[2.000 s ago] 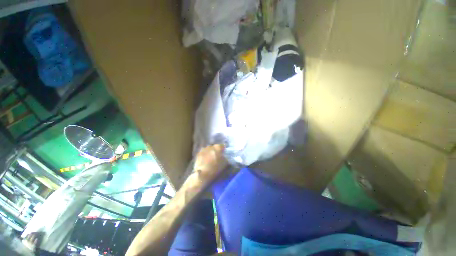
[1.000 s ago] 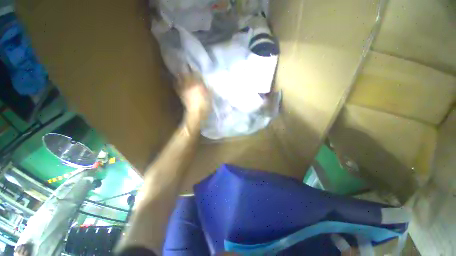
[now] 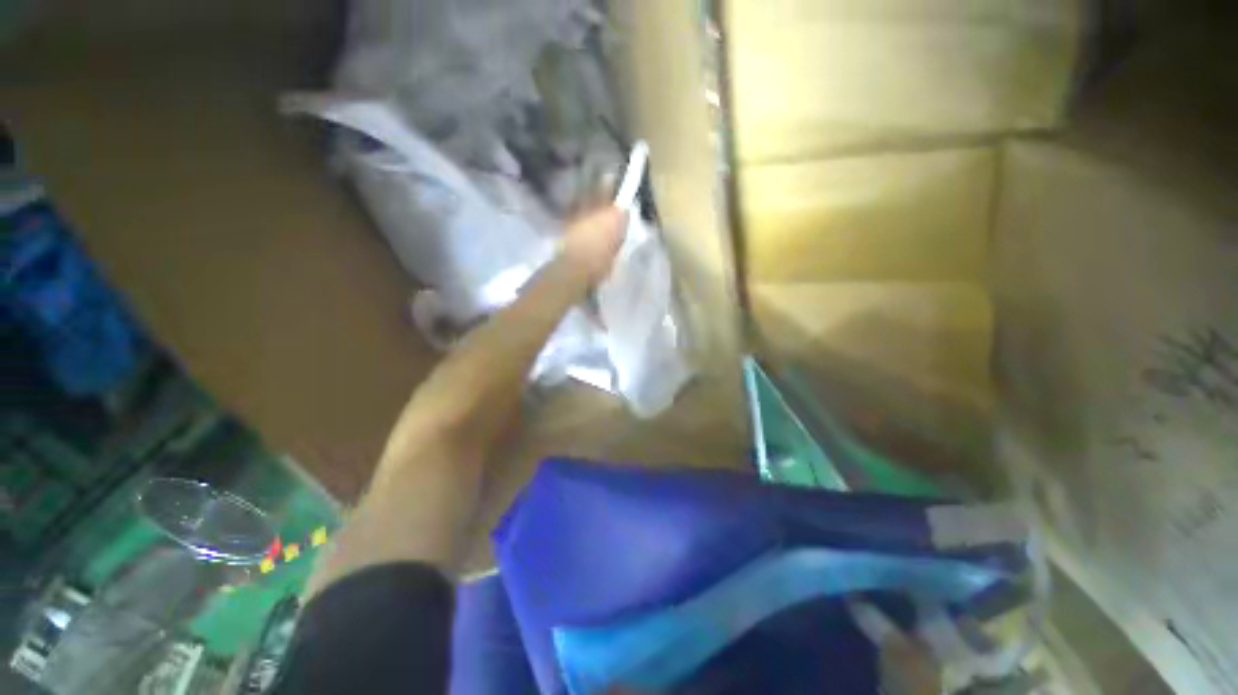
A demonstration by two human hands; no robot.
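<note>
My left hand (image 3: 597,238), on a bare forearm with a dark sleeve, reaches into a large open brown carton (image 3: 665,441). It is among crumpled white and clear plastic wrapping (image 3: 455,224). A narrow white piece stands up at its blurred fingertips; whether the fingers grip it cannot be told. A dark blue bag (image 3: 652,523) with a light-blue band and white handles lies across the front, close to my body. My right hand (image 3: 910,672) is small, blurred and cut off at the bottom edge, closed at the bag's handles.
Another open carton (image 3: 869,217) stands at the right, with a flap bearing dark writing. Green floor shows between the cartons. At the left are a blue wrapped item (image 3: 61,306), a round wire-like ring (image 3: 204,520) and yellow-black floor tape.
My left hand has moved right and deeper into the wrapping, which is shifted and rumpled differently. The view has swung right, showing more of the right carton. The blue bag stays in front.
</note>
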